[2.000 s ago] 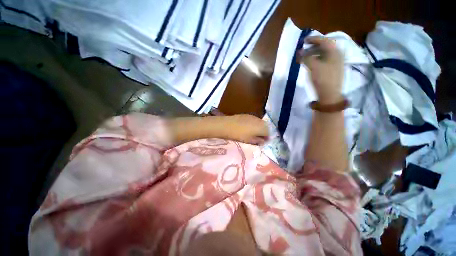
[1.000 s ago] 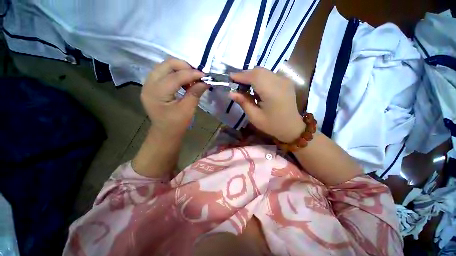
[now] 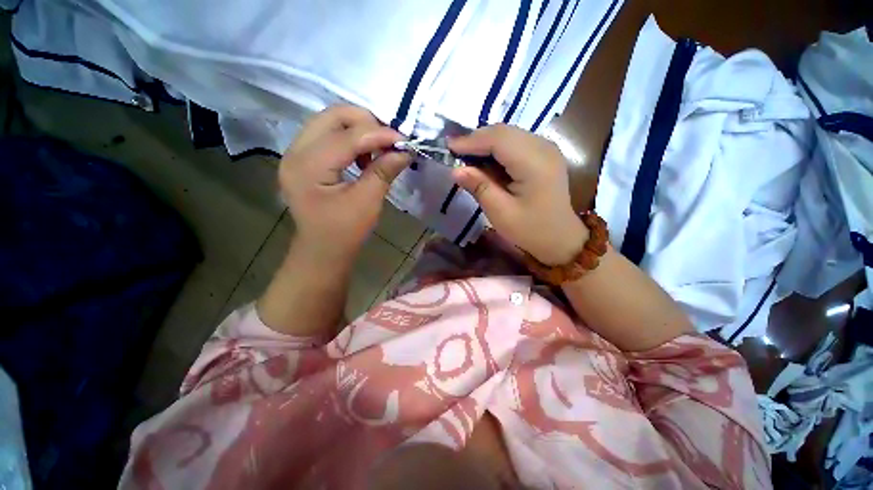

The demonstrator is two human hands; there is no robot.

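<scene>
A pile of white garments (image 3: 249, 57) with navy stripes lies in front of me. My left hand (image 3: 346, 170) is at the pile's near edge and pinches a narrow white strip (image 3: 417, 147) between thumb and finger; whether it is garment edge or loose piece I cannot tell. My right hand (image 3: 517, 182), with a beaded bracelet, faces it just to the right. Its thumb and fingers are closed on a small dark and metallic tool, which looks like thread snips (image 3: 461, 144); its tip meets the strip. The palm and fingers hide most of the tool.
A crumpled white garment (image 3: 718, 182) with a navy band lies to the right on the glossy red-brown table (image 3: 627, 57). More white garments are at the right edge. Tangled narrow strips (image 3: 804, 392) lie lower right. A dark blue mass (image 3: 86, 287) is at left, beside the tiled floor.
My right hand has come from the right-hand garment to the pile's edge. My left hand has risen from my lap to meet it. Over the last second both have barely moved.
</scene>
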